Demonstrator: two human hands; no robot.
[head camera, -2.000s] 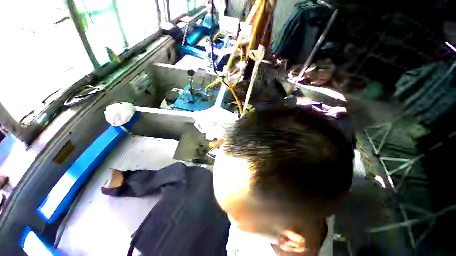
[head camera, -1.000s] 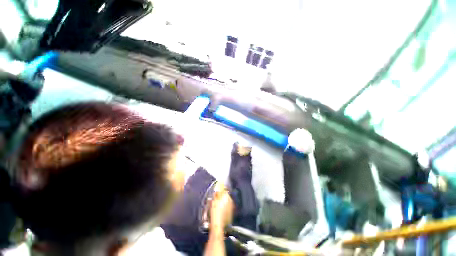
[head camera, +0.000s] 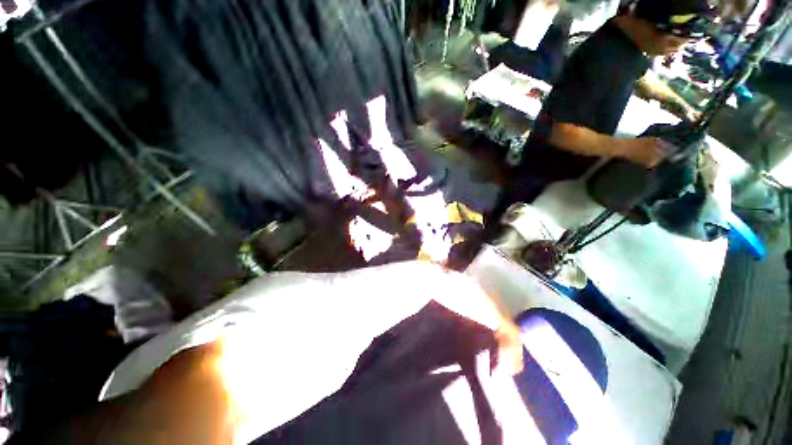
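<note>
A white sleeve crosses the lower part of the view, and a blurred bare forearm comes out of it. It appears to be my left arm. My left hand [head camera: 510,343] is at the edge of the dark garment [head camera: 399,378]; whether its fingers grip the cloth cannot be told. A navy rounded padded end [head camera: 586,352] lies beyond the hand, with bright sun patches across it. My right hand is not in view, and no iron shows.
The white tabletop [head camera: 638,382] runs along the right. Beyond it, a person in a dark shirt [head camera: 590,87] handles dark cloth at another white table [head camera: 647,265]. Dark hanging garments [head camera: 260,96] are at the upper left, beside pale metal rack tubes [head camera: 95,104]. Bright skin fills the lower left.
The view has swung from the window side to the hanging garments and neighbouring table. The dark-haired head and the hand over the garment from the earlier view are out of the picture.
</note>
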